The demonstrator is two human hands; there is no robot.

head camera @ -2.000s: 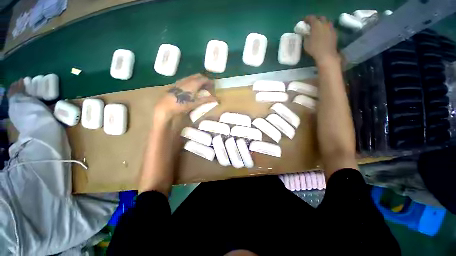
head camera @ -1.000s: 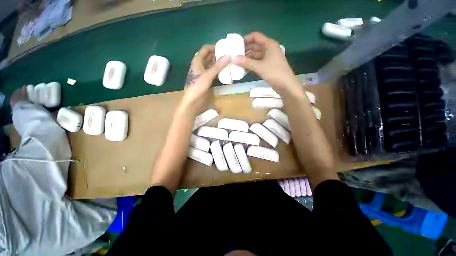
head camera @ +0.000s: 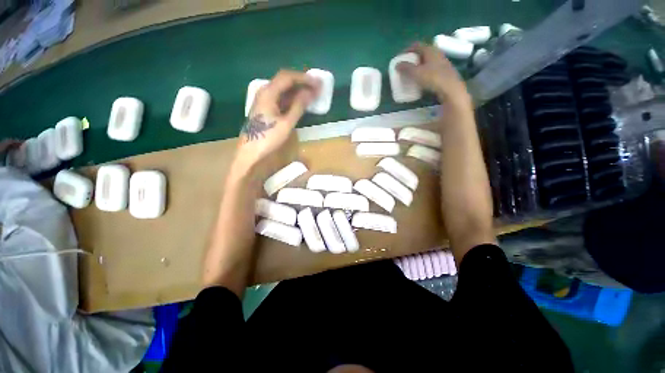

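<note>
White charging cases lie broad face up on the green belt (head camera: 240, 51). My left hand (head camera: 281, 102), palm down and blurred, has its fingertips at the left edge of one case (head camera: 321, 92); whether it grips is unclear. Another case (head camera: 254, 93) is partly hidden behind that hand. My right hand (head camera: 432, 71) holds the right side of a case (head camera: 402, 81) at the row's right end. A case (head camera: 365, 89) lies untouched between my hands. Several cases on edge (head camera: 346, 202) stand clustered on the cardboard bench cover (head camera: 197, 240).
Three set-aside cases (head camera: 148, 194) lie at the bench's left. A neighbour's grey sleeve (head camera: 36, 240) and more cases (head camera: 69, 138) are at far left. A slanting metal bar (head camera: 539, 58) and black trays (head camera: 569, 131) are at right. More white pieces (head camera: 453, 46) lie on the belt beyond my right hand.
My hands, which held two cases together a second ago, have moved apart. Cases now lie on the belt between and under them. The belt's left cases and far-right pieces have shifted left in view.
</note>
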